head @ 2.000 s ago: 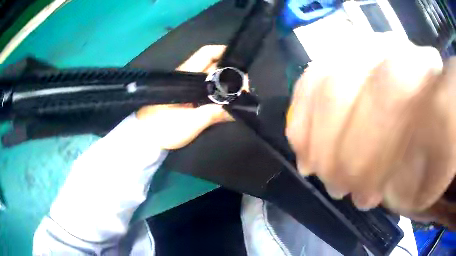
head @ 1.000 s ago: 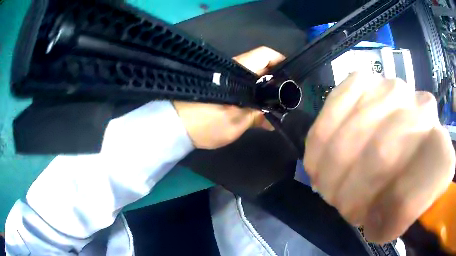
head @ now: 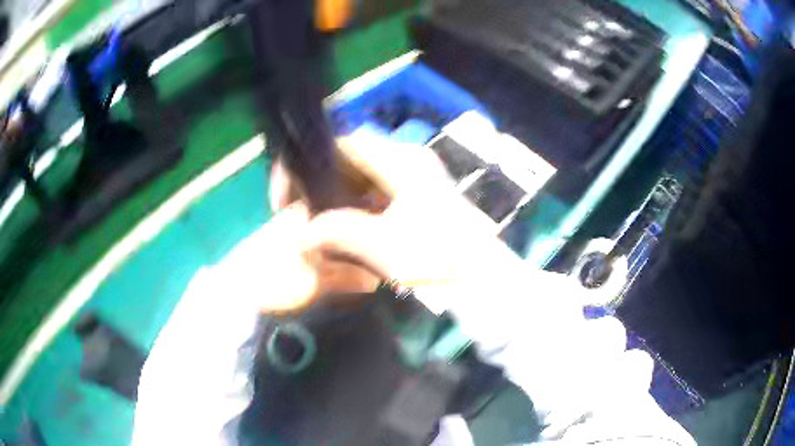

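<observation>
A long black bar (head: 296,96), blurred and probably a leg, stands up from my hands towards the top edge. My left hand (head: 288,272) and my right hand (head: 397,196) are close together around its lower end, both overexposed and blurred. Its lower end is hidden by the hands. An orange piece (head: 333,12) shows beside the bar at the top edge; whether it touches the bar is unclear. The dark jig (head: 336,379) lies below my hands, with a green-rimmed round hole (head: 290,347).
A blue parts bin (head: 427,91) and white-topped feeder (head: 523,165) stand beyond my right hand. Stacked black legs (head: 532,52) lie behind them. A white ring (head: 600,268) is at right, near a large dark shape (head: 732,235). The green conveyor (head: 200,131) runs at left, bearing dark parts.
The view has shifted to show the conveyor and stacked legs. The spread three-legged piece is no longer seen across the jig. My hands have come together around the upright black bar.
</observation>
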